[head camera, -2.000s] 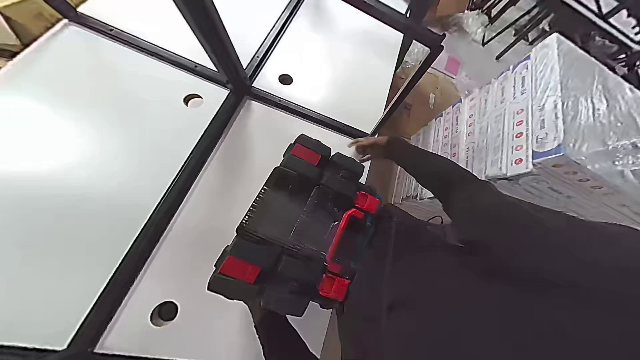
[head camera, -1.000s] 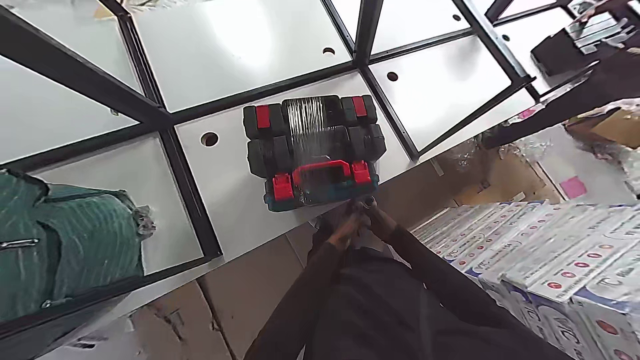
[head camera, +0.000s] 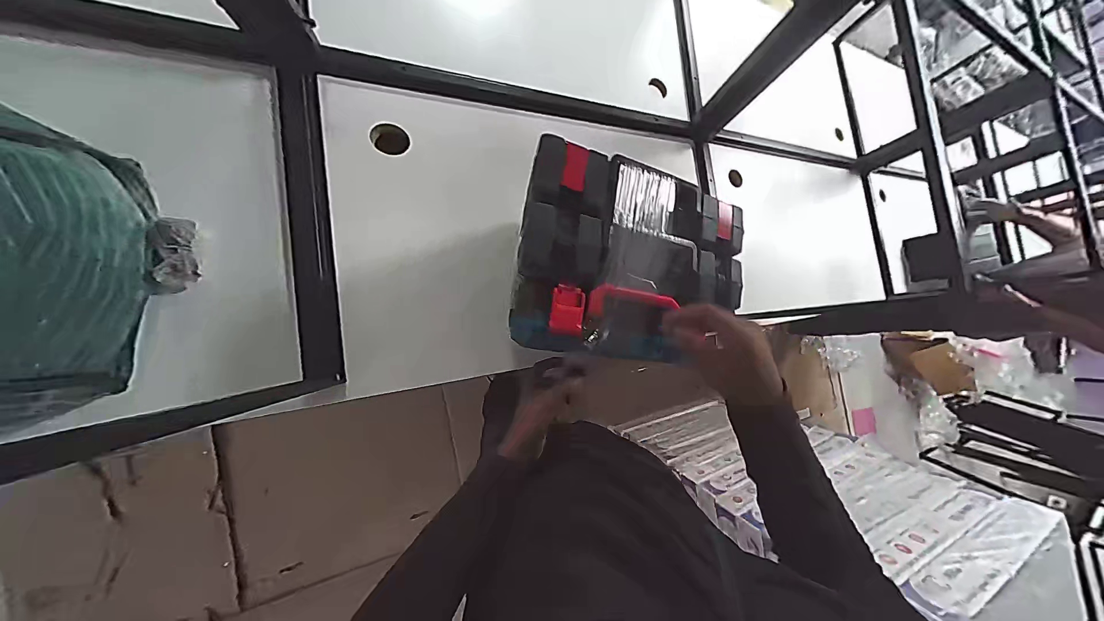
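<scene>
A black plastic tool case with red latches and a red carry handle lies on a white shelf panel, its handle side at the panel's near edge. My right hand is at the case's near right corner, blurred, with fingers by the end of the handle; whether it grips anything is unclear. My left hand is just below the near left side of the case, also blurred, near a small dark item that I cannot make out.
A green wrapped bundle lies in the left bay. Black metal frame bars divide the white panels. Plastic-wrapped printed boxes stand at the lower right, cardboard lies below the shelf. Another person's hand is at the far right rack.
My hands were together at the near edge of the case; now they are apart, the right one beside the handle. The view has shifted closer to the case.
</scene>
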